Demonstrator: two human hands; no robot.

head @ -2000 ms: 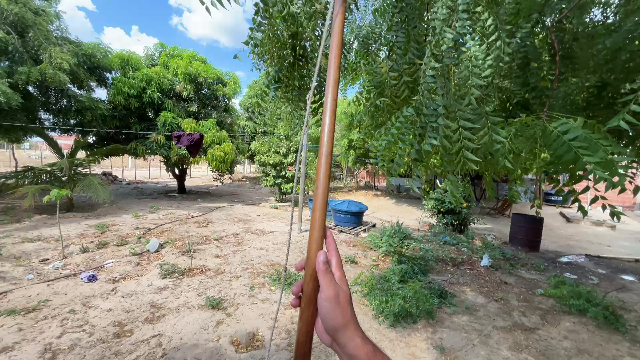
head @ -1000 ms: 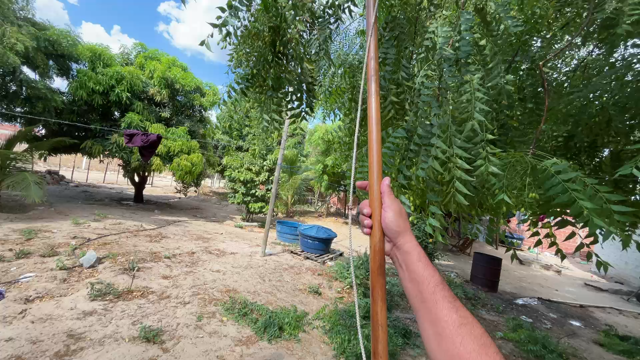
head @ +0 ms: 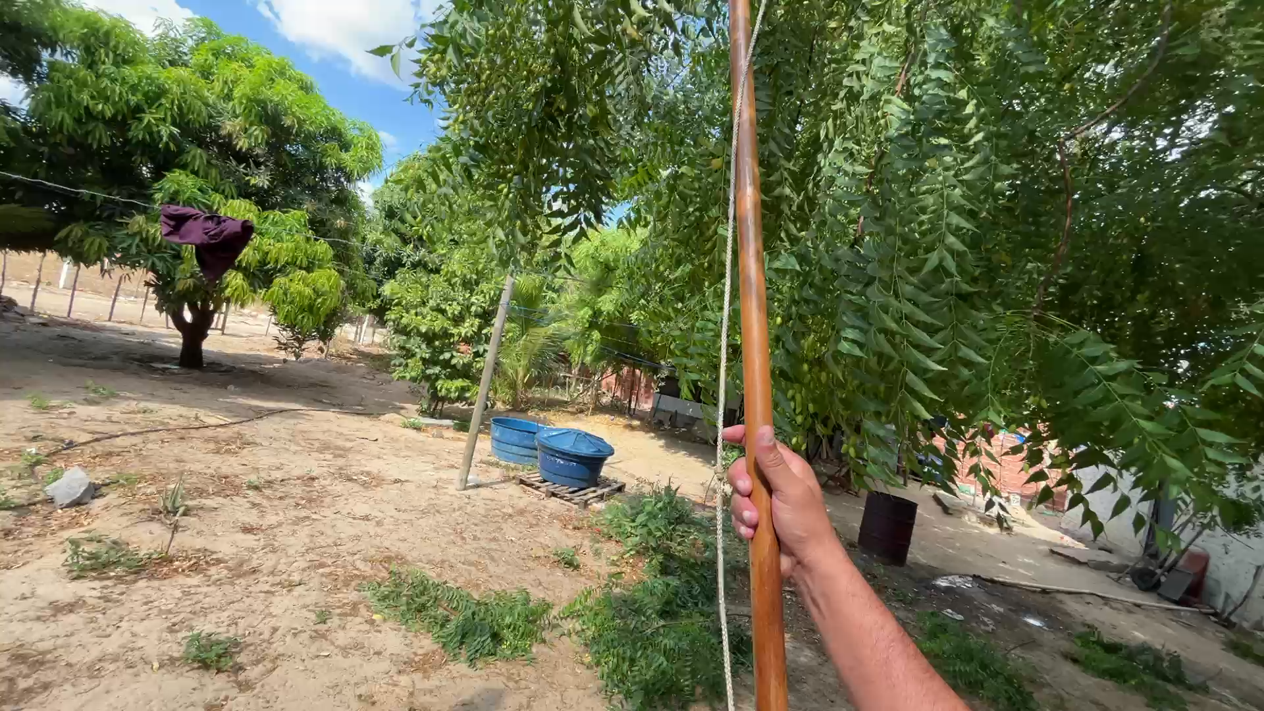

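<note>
A long varnished wooden pole [head: 752, 296] stands nearly upright, slightly right of the middle of the view, its top and bottom ends cut off by the frame. My right hand [head: 780, 504] is closed around its lower part, thumb in front and fingertips showing on the left side. A thin pale rope [head: 727, 326] hangs along the pole, crossing it near the top and passing by my fingertips lower down. Whether the fingers touch the rope, I cannot tell. My left hand is out of view.
Leafy branches [head: 908, 247] hang behind and right of the pole. Farther off are a leaning wooden post [head: 486, 385], a lidded blue tub [head: 573, 459] on a pallet [head: 578, 491], a dark metal drum [head: 887, 526] and a dark cloth [head: 207, 237] on a line. Low weeds [head: 652, 592] grow on sandy ground.
The right hand, whose fingers were partly extended beside the pole two seconds ago, is now wrapped around it. More of the forearm shows. The view has turned somewhat to the right.
</note>
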